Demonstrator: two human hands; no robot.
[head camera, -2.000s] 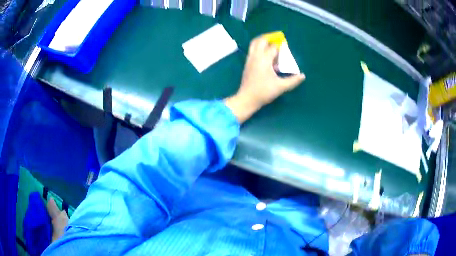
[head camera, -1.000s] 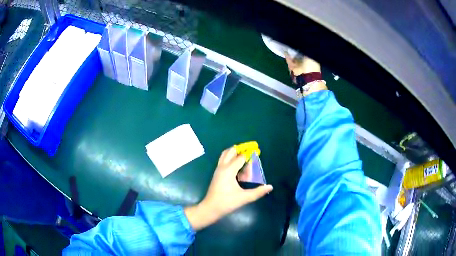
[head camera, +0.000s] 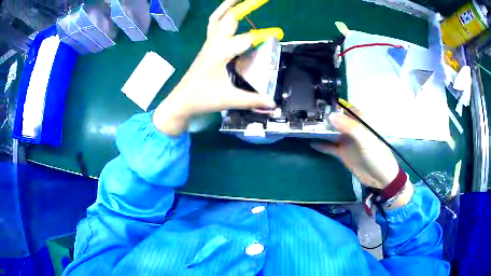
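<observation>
An optical module with a black core and a white or silver frame lies in front of me on the green mat. My left hand, with yellow finger cots, holds a small shiny mirror plate between thumb and fingers at the module's left side. Whether the plate touches the module is hard to tell. My right hand grips the module's lower right corner and wears a dark red wrist band. A red wire and a black cable run from the module to the right.
A blue tray with white sheets stands at left, beside upright mirror pieces. A white card or wipe stack lies on the mat. A white sheet with grey triangles is taped at right, near a yellow can.
My right hand has come back from beyond the bench's far edge, and the module is now on the mat in its grip. My left hand has brought the mirror plate to the module.
</observation>
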